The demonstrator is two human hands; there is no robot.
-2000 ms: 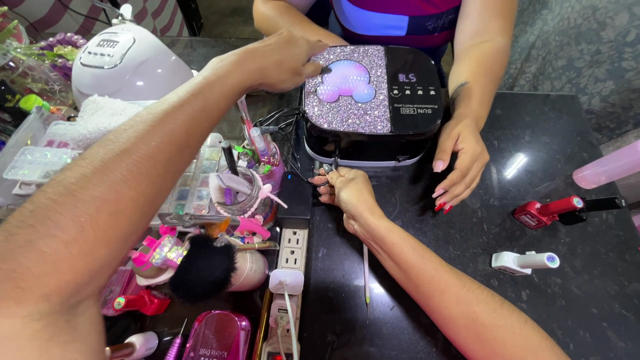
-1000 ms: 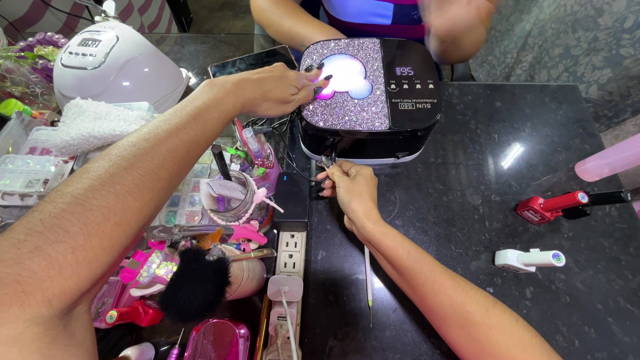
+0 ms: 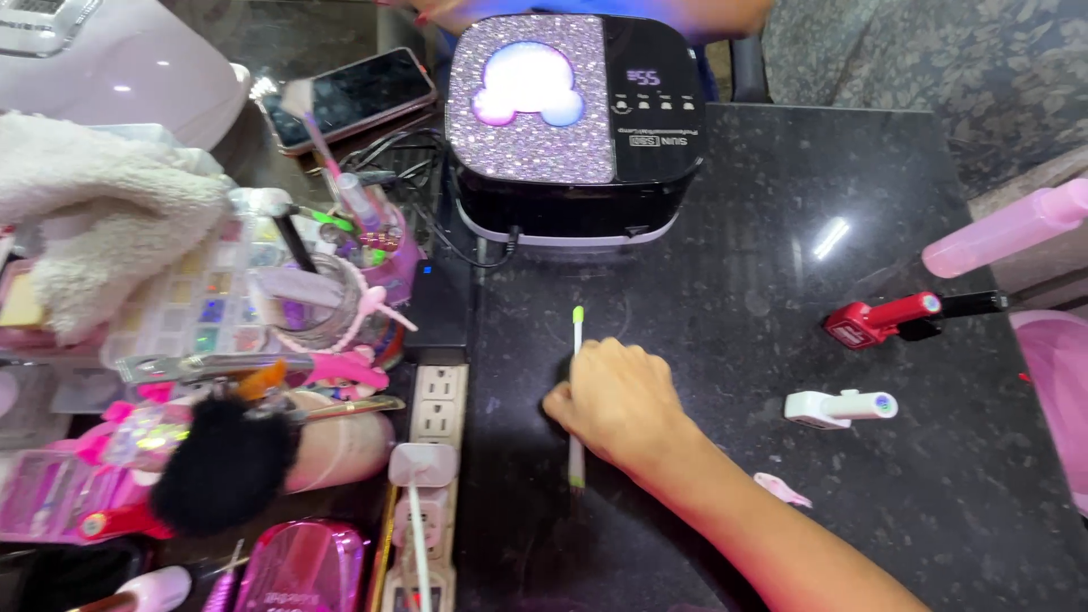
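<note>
My right hand (image 3: 625, 404) is closed around the middle of a thin white brush (image 3: 577, 463) with a light green end, low over the black speckled table. Beyond it stands a black nail lamp (image 3: 574, 200) with a glittery top panel, a glowing bear-shaped window and a lit display; a cable is plugged into its near side. My left hand is out of view. Right of my hand lie a white polish bottle (image 3: 837, 408), a red polish bottle (image 3: 880, 321) and a black one (image 3: 956, 313).
A power strip (image 3: 438, 399) runs along the left. Past it are a fluffy black brush (image 3: 223, 463), a cup of tools (image 3: 314, 297), a white towel (image 3: 119, 221), a phone (image 3: 348, 98) and a white lamp (image 3: 127, 76). A blurred person sits behind the nail lamp; a pink bottle (image 3: 1007, 228) is at right.
My right hand has moved from the lamp's cable back to the brush and closed on it. My left hand has left the lamp top and gone out of view. The view has shifted.
</note>
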